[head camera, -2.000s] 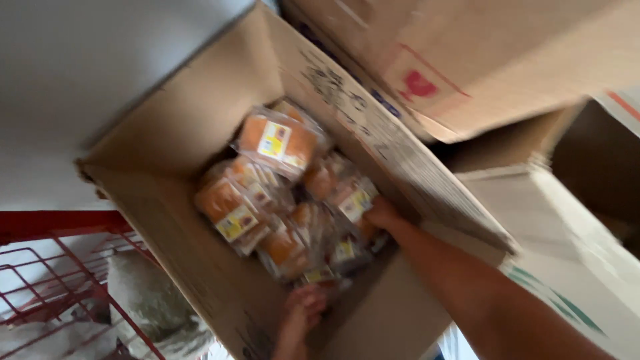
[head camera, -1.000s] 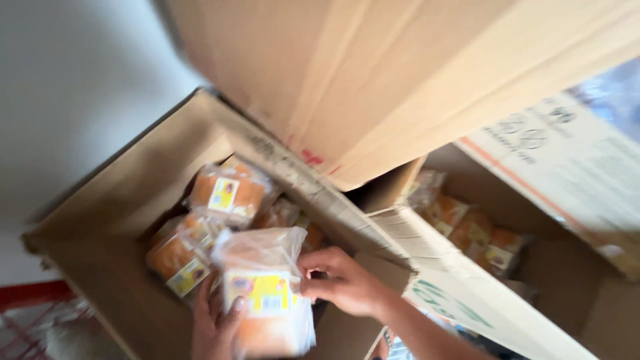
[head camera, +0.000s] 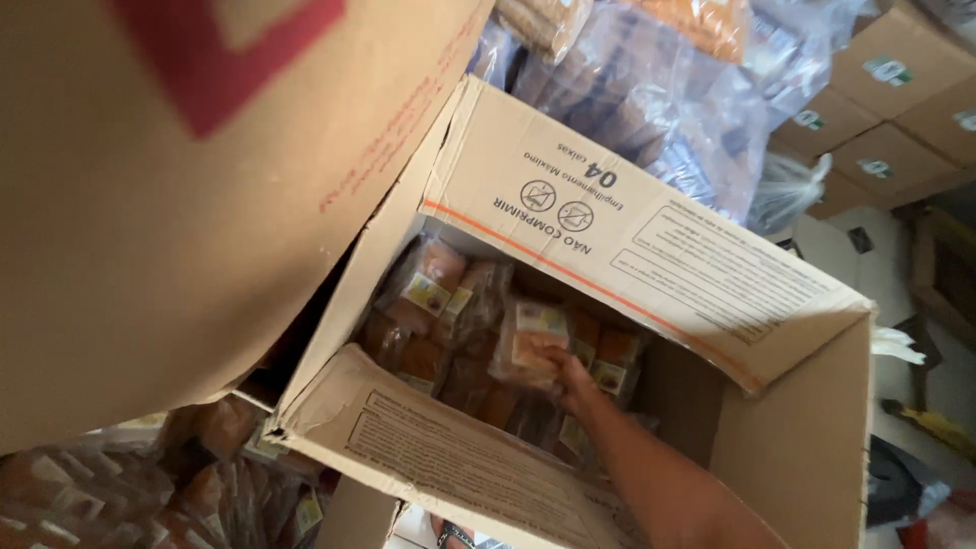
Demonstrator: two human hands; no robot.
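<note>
My right hand (head camera: 560, 370) reaches down into an open cardboard box (head camera: 793, 427) and grips a plastic-wrapped packet of bread-like food (head camera: 540, 328) that bears a label. Around and beneath it in the box lie several similar labelled packets (head camera: 427, 286), crowded toward the box's left part. The forearm enters over the near side of the box. My left hand is outside the view.
A large cardboard box (head camera: 152, 229) fills the upper left, close to the camera. More wrapped packets (head camera: 84, 488) lie at the lower left. Behind the open box are clear plastic bags of goods (head camera: 648, 99) and stacked cartons (head camera: 877, 69). A foot in a sandal (head camera: 454, 534) shows below.
The view has swung right to another box. A second ago both hands held a packet over the first box; now only my right hand shows, on a packet in this box.
</note>
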